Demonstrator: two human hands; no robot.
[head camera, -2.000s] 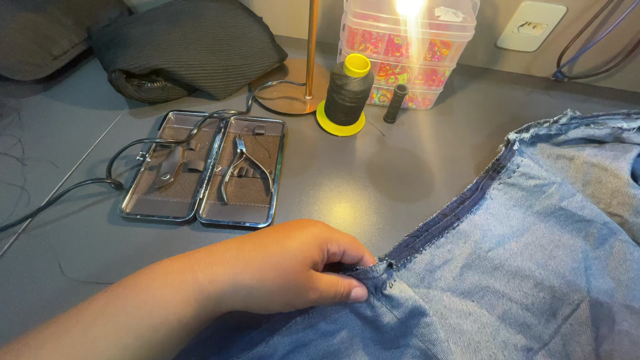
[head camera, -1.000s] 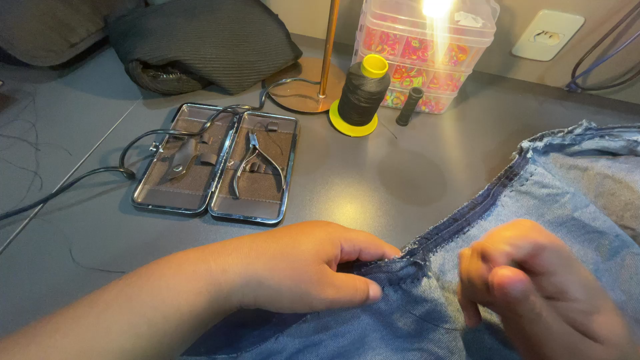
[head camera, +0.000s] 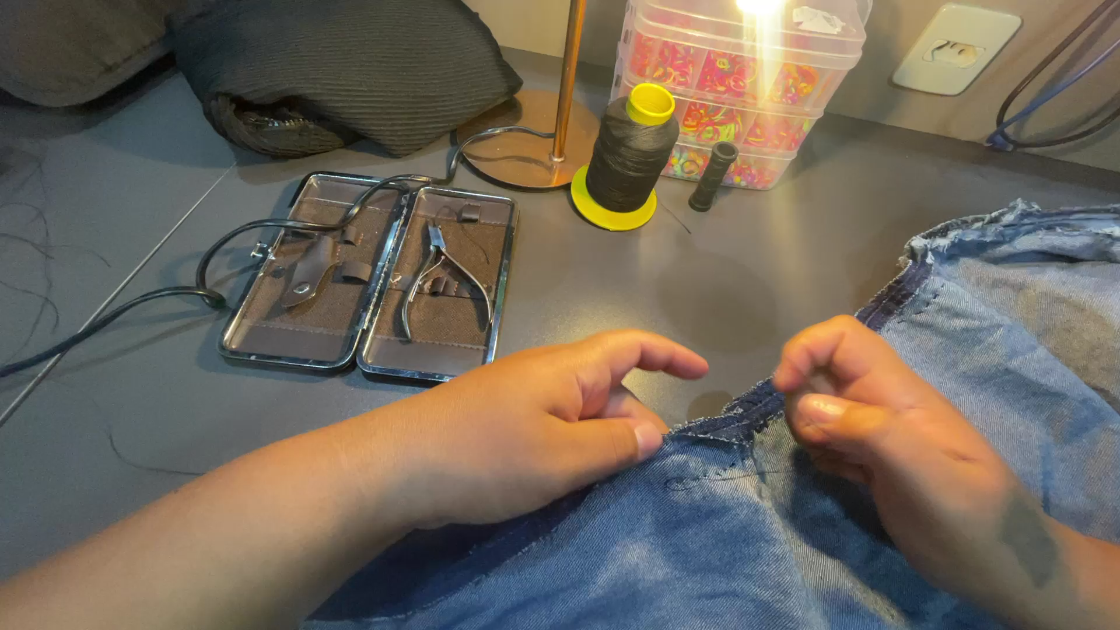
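Observation:
Blue denim fabric with a darker seam and frayed edges spreads over the lower right. My left hand pinches its seam edge between thumb and lower fingers, with the index finger stretched out above. Over the seam, to the right, my right hand has its thumb close to the curled index finger; whether a needle or thread is between them cannot be told. A loose dark thread lies on the denim between the hands.
Behind the hands lie an open case holding cuticle nippers, a black thread cone, a small dark spool, a lamp base with its cord, a clear plastic organizer and a dark ribbed cloth.
My right hand, out of view two seconds ago, has come in and moved up beside the seam. My left index finger has lifted off the denim.

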